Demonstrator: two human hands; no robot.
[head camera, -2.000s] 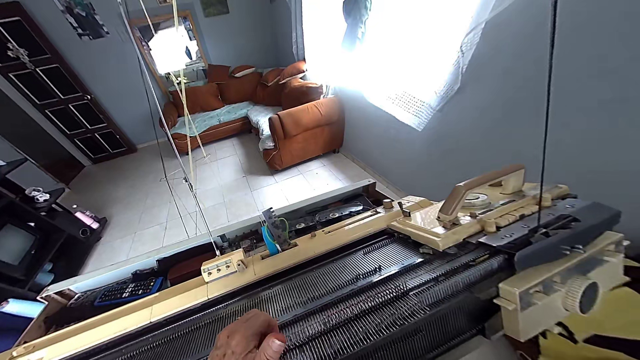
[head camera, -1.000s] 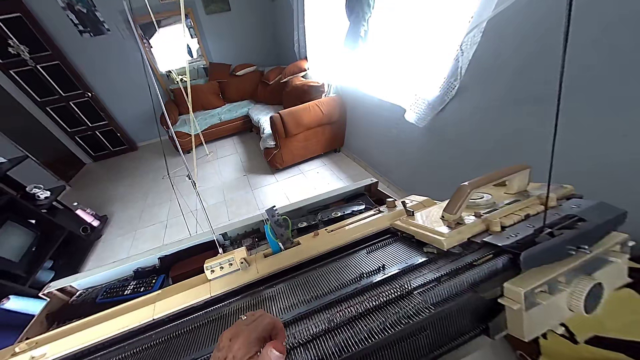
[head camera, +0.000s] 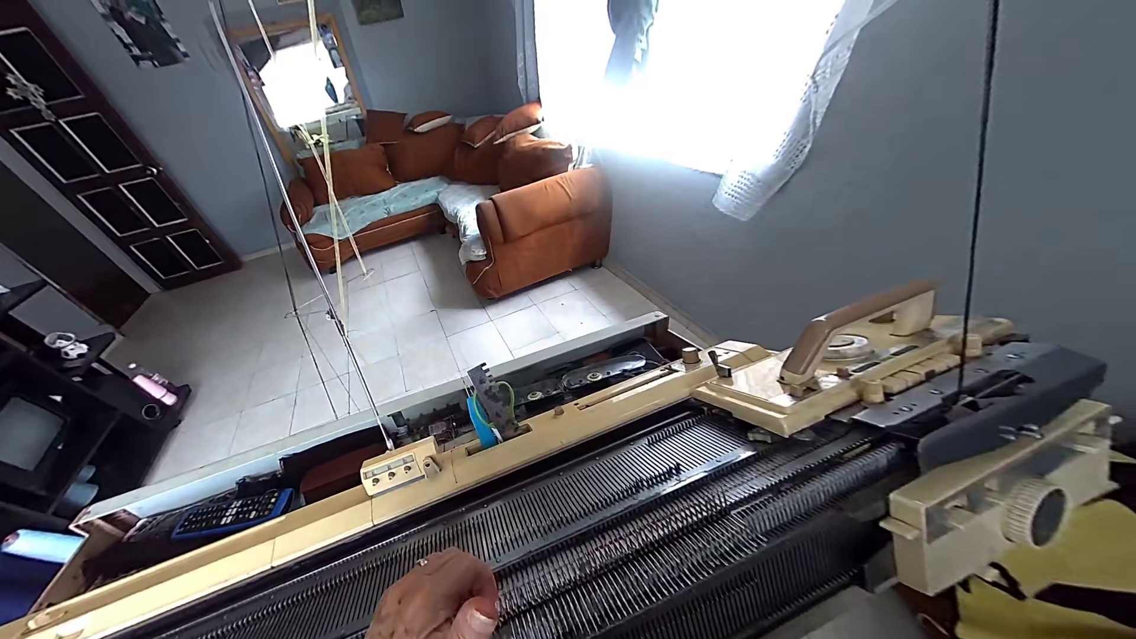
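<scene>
My left hand (head camera: 435, 595), with a ring on one finger, rests palm down at the bottom edge on the metal needle bed (head camera: 568, 484) of a knitting machine. Its fingers curl down and their tips are hidden, so whether they grip anything is unclear. My right hand is out of view. To the right, the beige knitting carriage (head camera: 799, 382) with its brown handle sits across the beds, joined to a dark arm (head camera: 1021, 399). A dark yarn (head camera: 976, 204) runs down to that arm. In front is a beige connecting part with a ribbed knob (head camera: 1037, 512).
Behind the needle bed, a beige row counter (head camera: 395, 472) stands on the rail, and a tray holds a blue-edged calculator (head camera: 232, 513). Thin tension wires (head camera: 297, 222) rise at left. Yellow fabric (head camera: 1056, 559) lies at lower right. An orange sofa (head camera: 541, 231) stands beyond.
The white curtain's lower end has drawn in and hangs narrower at the window. My left hand stays at nearly the same place on the needle bed, and the carriage has not plainly moved.
</scene>
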